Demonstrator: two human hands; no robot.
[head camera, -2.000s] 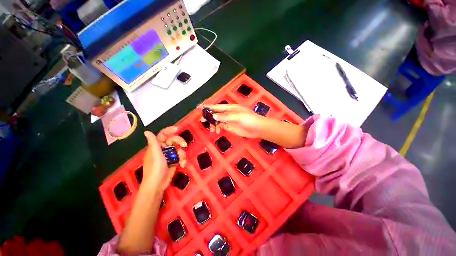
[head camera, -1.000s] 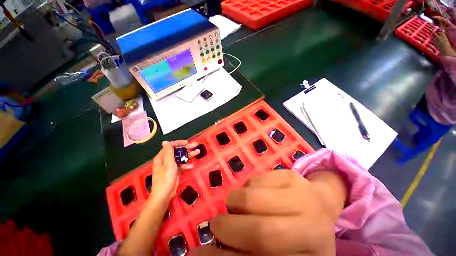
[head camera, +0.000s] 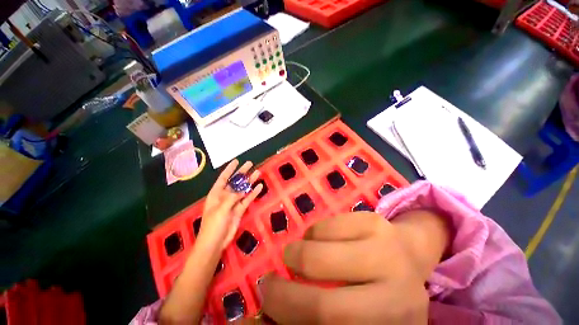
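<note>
My left hand (head camera: 223, 206) is above the tray's far left part and holds a small square smartwatch unit (head camera: 240, 183) at its fingers, glossy face up. My right hand (head camera: 355, 266) is large and close to the camera, fingers curled, over the tray's near right part; whether it holds anything is hidden. The red-orange compartment tray (head camera: 155, 270) has black square units in many pockets, such as one smartwatch unit (head camera: 279, 221) near the middle. My right hand hides the near right pockets.
Beyond the tray stands a tester with a lit screen (head camera: 219, 87), with white paper (head camera: 222, 146) and one black unit (head camera: 266, 117) before it. A clipboard (head camera: 438, 105) with a pen (head camera: 472, 143) lies right. A yellowish ring (head camera: 202, 166) lies left, a cable (head camera: 307, 75) behind.
Over two seconds my right hand has come from the tray's far side towards the camera, and the unit it held no longer shows. My left hand still holds its unit, with fingers now more spread.
</note>
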